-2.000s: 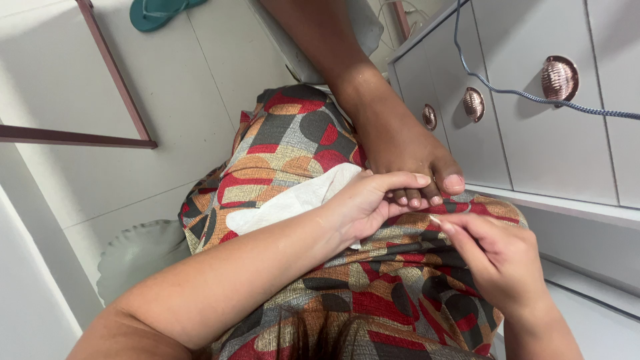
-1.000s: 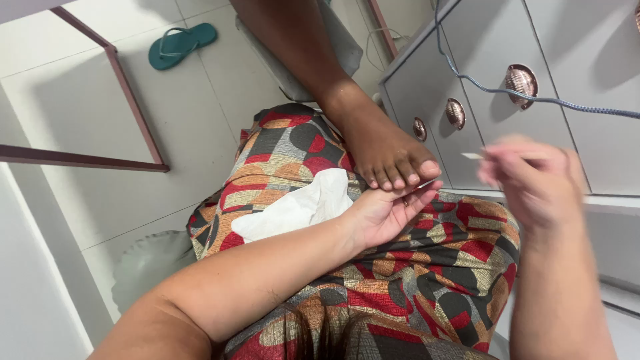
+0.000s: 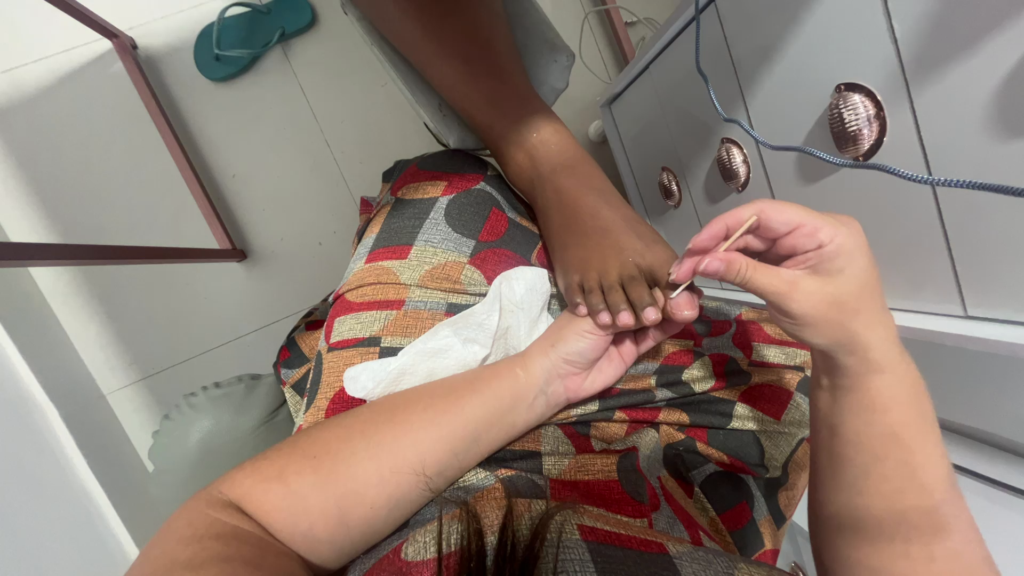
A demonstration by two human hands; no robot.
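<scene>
Another person's bare foot (image 3: 604,232) rests toes toward me over the patterned cloth (image 3: 432,264) on my lap. My left hand (image 3: 600,352) lies palm up beneath the toes, its fingers curled around the big toe from below. Between the thumb and fingers of my right hand (image 3: 792,272) is a thin wooden stick (image 3: 732,240), whose lower tip is at the edge of the big toenail (image 3: 683,306). A crumpled white paper towel (image 3: 472,336) lies on the cloth beside my left forearm.
Grey drawers with copper cup handles (image 3: 857,122) stand at the right, crossed by a braided cable (image 3: 808,152). A teal flip-flop (image 3: 250,36) lies on the tiled floor. A reddish metal frame (image 3: 172,140) is at the left. A grey padded support (image 3: 536,48) sits behind the ankle.
One second ago my right hand was blurred and away from the foot, with a small pale thing in its fingers; now it is at the big toe with the stick.
</scene>
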